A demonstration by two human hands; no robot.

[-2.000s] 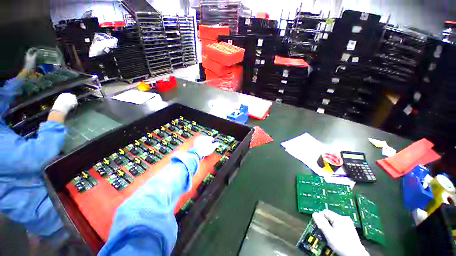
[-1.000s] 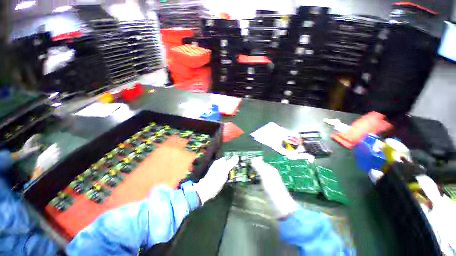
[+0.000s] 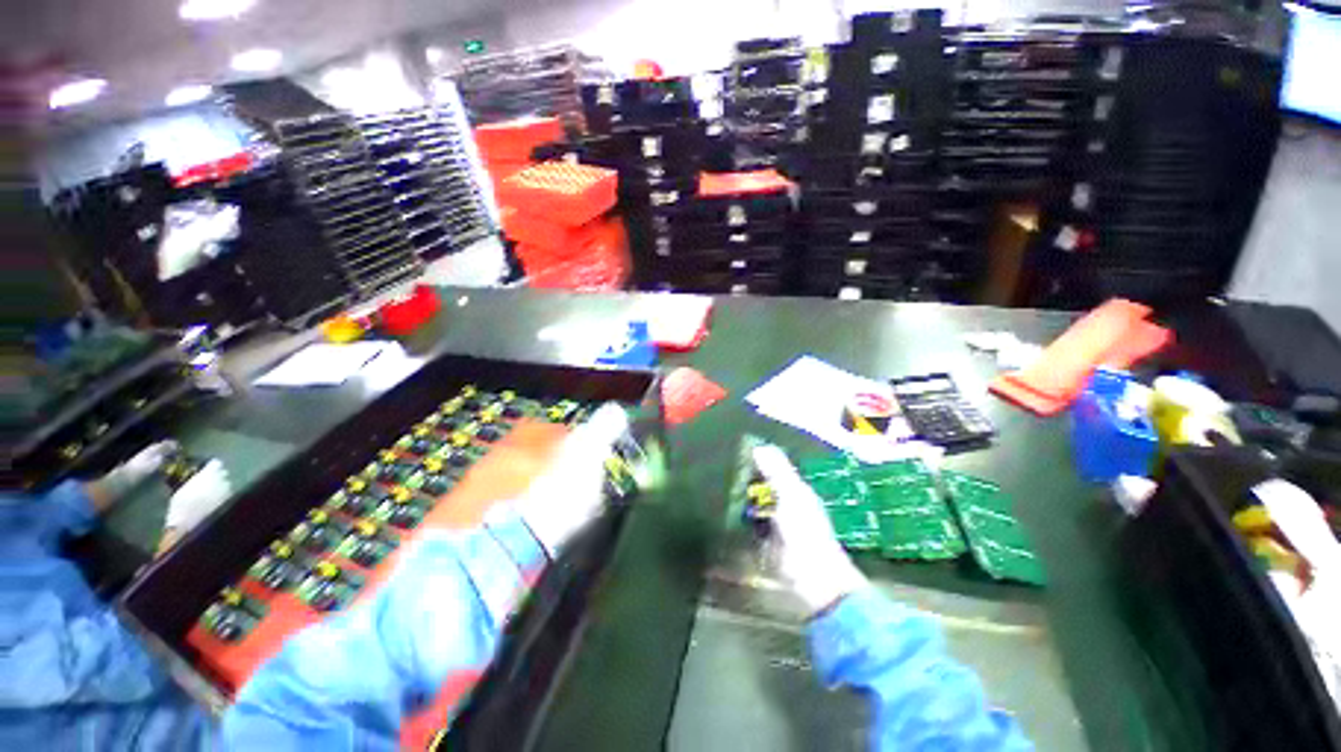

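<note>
My left hand, in a white glove, holds a small single circuit board over the right edge of the black tote. The board is blurred. My right hand, also gloved, holds another board upright above the grey plate. The hands are apart. In the tote, boards with yellow bits lie in rows on and beside a pink-red liner. My left arm hides part of the tote.
Green face-down panels lie right of my right hand, near a calculator, tape roll and white paper. A black bin stands at right. Another person's gloved hands are at left.
One second ago both hands held one board piece together in the middle. Now they are apart with a piece in each, and my left hand has risen over the tote's edge.
</note>
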